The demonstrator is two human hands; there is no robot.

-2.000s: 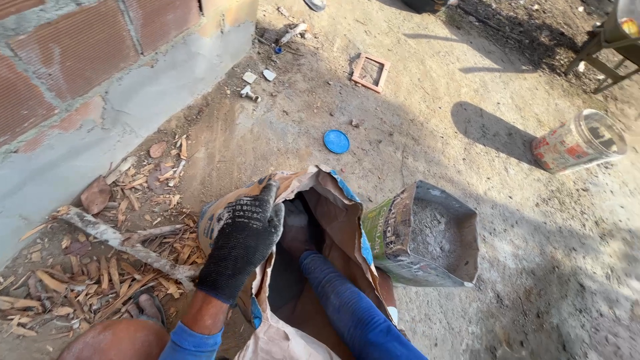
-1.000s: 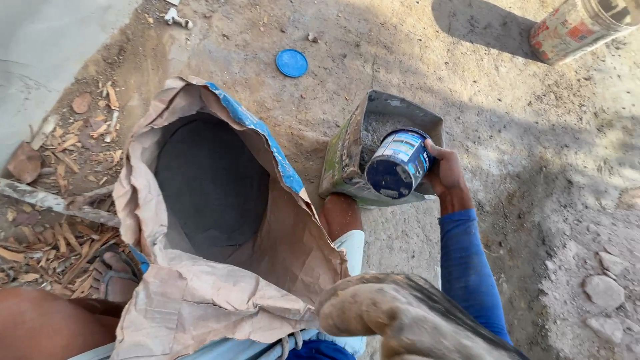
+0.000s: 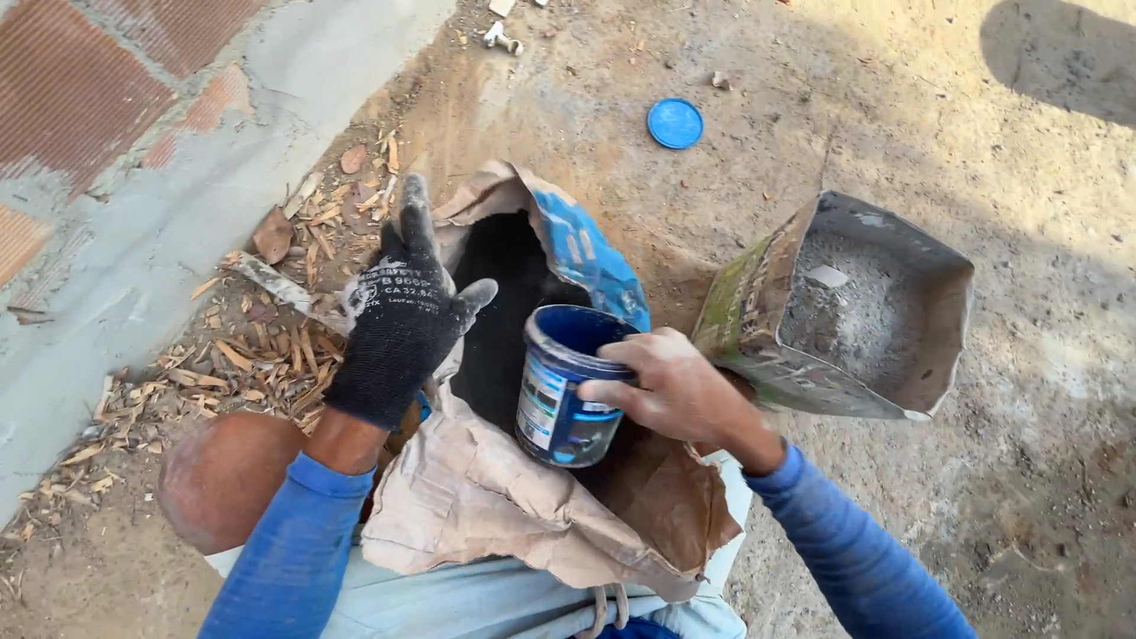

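A small blue plastic tub (image 3: 568,390), its inside visible and blue, is held by the rim in my bare right hand (image 3: 679,390), over the mouth of an open paper sack (image 3: 497,497). Dark grey powder (image 3: 501,302) lies inside the sack. My left hand (image 3: 408,302), in a black knit glove, is at the sack's left edge with its fingers apart and nothing gripped. To the right of the sack stands a worn square container (image 3: 754,311) with grey powder and a pale chip (image 3: 827,276) in it.
A round blue lid (image 3: 674,123) lies on the dirt ground beyond the sack. At the left is a brick wall (image 3: 80,80) with a grey mortar base. Wood chips (image 3: 257,364), a stick (image 3: 275,284) and a white plastic fitting (image 3: 503,38) lie near it.
My right hand has brought the tub from over the square container back left to over the sack. My gloved left hand has moved from the lower right to the sack's left edge.
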